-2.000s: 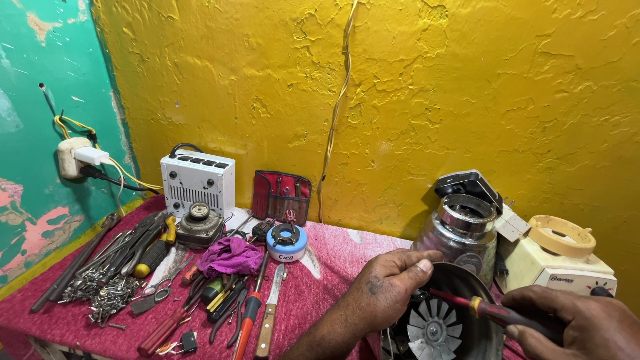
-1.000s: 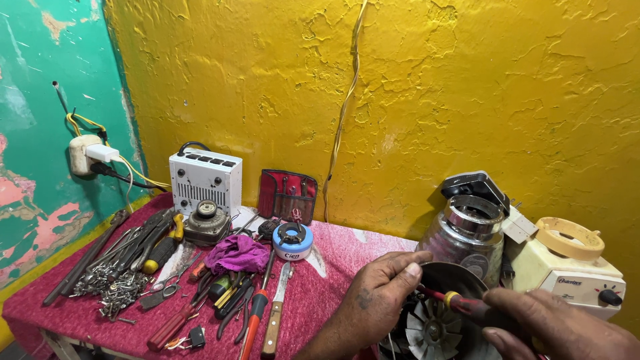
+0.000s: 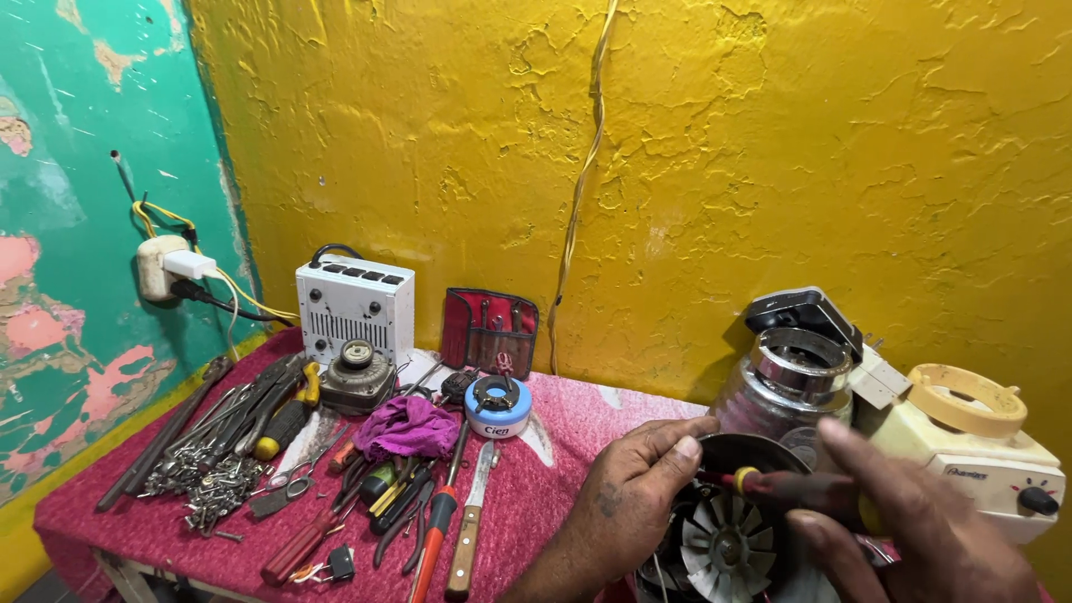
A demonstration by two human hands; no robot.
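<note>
My left hand [image 3: 641, 494] grips the rim of a dark, round metal housing [image 3: 758, 448] at the lower right. Inside that housing sits a pale fan wheel [image 3: 727, 548] with many blades. My right hand [image 3: 913, 519], blurred, is at a screwdriver [image 3: 800, 490] with a dark red handle and a yellow ring; its fingers look partly spread round the handle. The shaft points left into the housing, near my left fingertips, and its tip is hidden. Behind the housing stand a silver blender base [image 3: 783, 385] and a cream blender base [image 3: 963, 452] with a black knob.
On the red cloth [image 3: 536, 494] lie a wooden-handled knife [image 3: 471, 528], pliers, screwdrivers, a pile of screws [image 3: 222, 494], a purple rag [image 3: 406, 427] and a blue round tin [image 3: 497, 410]. A white power unit [image 3: 356, 306] and a red tool pouch [image 3: 490, 331] stand by the wall.
The fingers of my right hand have loosened and lifted around the screwdriver handle. My left hand stays at the housing rim. The view has shifted slightly.
</note>
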